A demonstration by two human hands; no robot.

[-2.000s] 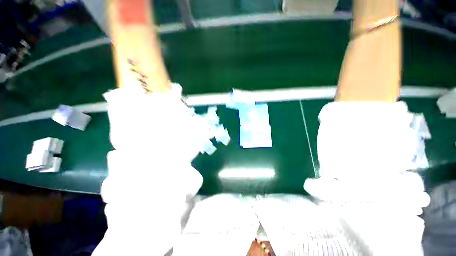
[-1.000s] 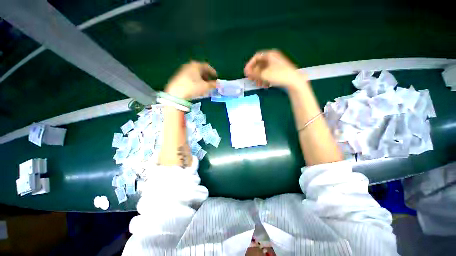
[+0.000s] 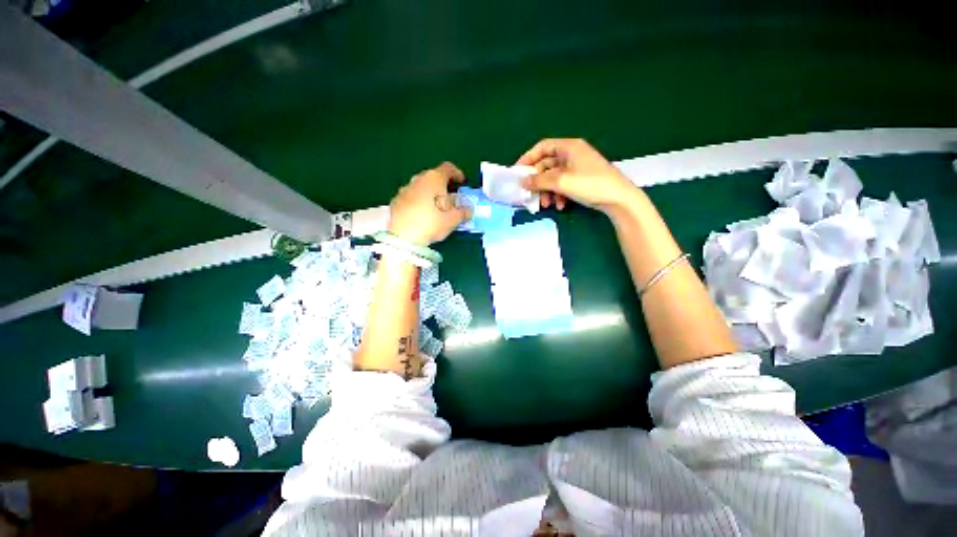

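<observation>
My right hand (image 3: 572, 173) pinches a folded white paper (image 3: 508, 185) between thumb and fingers, near the rail behind the bench. My left hand (image 3: 428, 206) is just left of it, its fingers on a blue card (image 3: 485, 213) that carries a small white piece. A flat stack of pale blue cards (image 3: 528, 275) lies just in front on the green bench. A heap of small printed leaflets (image 3: 315, 325) lies at left, partly behind my left forearm. A heap of larger folded white papers (image 3: 819, 267) lies at right.
Short white stacked blocks (image 3: 76, 394) and another white pair (image 3: 102, 308) sit at far left. A white round item (image 3: 222, 451) lies near the front edge. A slanting grey post (image 3: 178, 136) rises at left. A pale rail (image 3: 724, 166) runs behind the bench, with the green conveyor beyond.
My right hand, blurred and with no paper visible in it a second ago, now holds a folded white paper. My left hand has moved slightly right and toward me. Earlier, both arms reached farther forward.
</observation>
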